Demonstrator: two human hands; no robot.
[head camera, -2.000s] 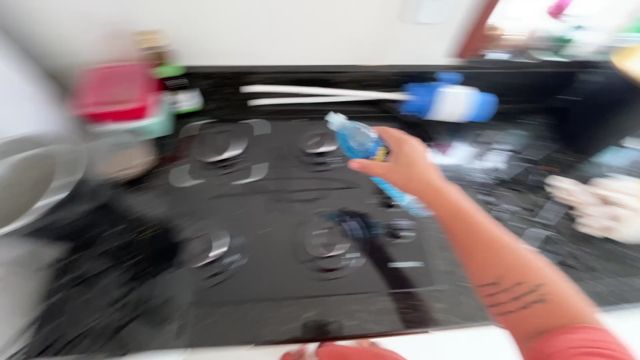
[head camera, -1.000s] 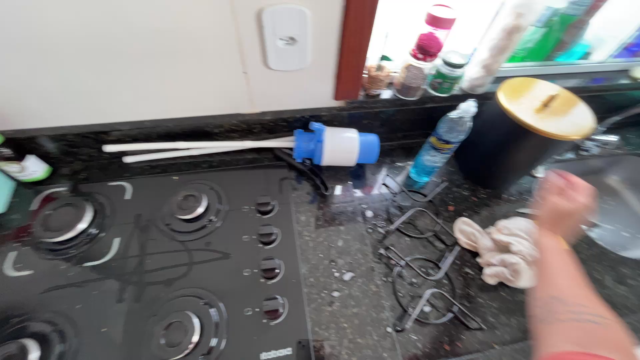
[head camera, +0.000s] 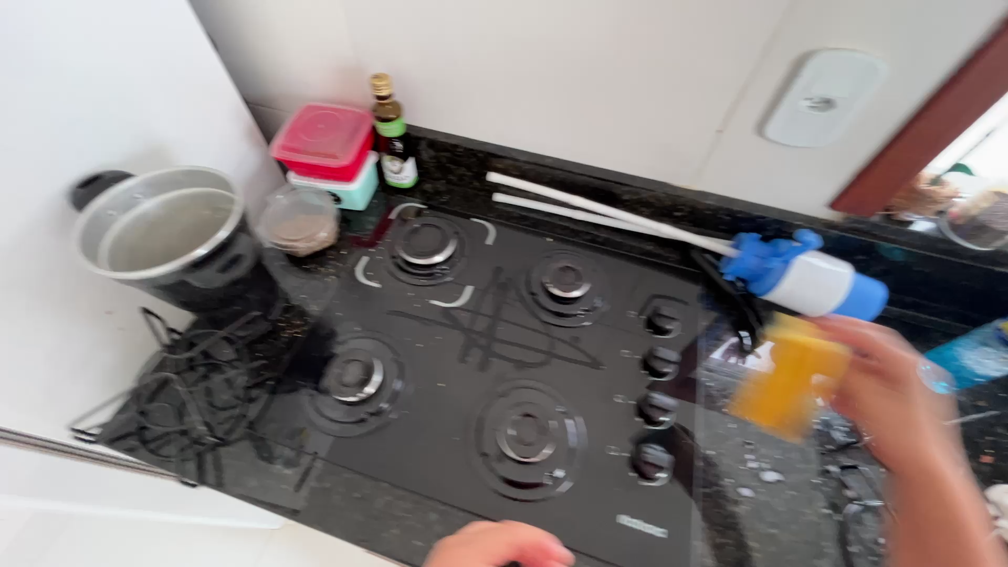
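My right hand (head camera: 894, 394), blurred at the right, grips a yellow sponge (head camera: 791, 378) above the granite counter, just right of the knobs. My left hand (head camera: 500, 545) shows only in part at the bottom edge, by the front of the black glass cooktop (head camera: 441, 409); whether it holds anything is hidden. Dark streaks of liquid lie on the glass between the burners. Behind the sponge rests a blue and white water pump (head camera: 811, 276) with two white tubes (head camera: 606, 213). A bottle of blue liquid (head camera: 969, 354) is partly hidden behind my right hand.
Stacked pots (head camera: 165, 236) and black wire pan supports (head camera: 189, 394) stand left of the cooktop. Near the wall are a red-lidded container (head camera: 323, 142), a dark glass bottle (head camera: 396, 146) and a clear tub (head camera: 299, 224). More pan supports (head camera: 858, 488) lie at the right.
My right hand held the blue bottle over the cooktop two seconds ago; a second ago the bottle stood on the counter. Now that hand holds a yellow sponge. The view has swung right, then back left.
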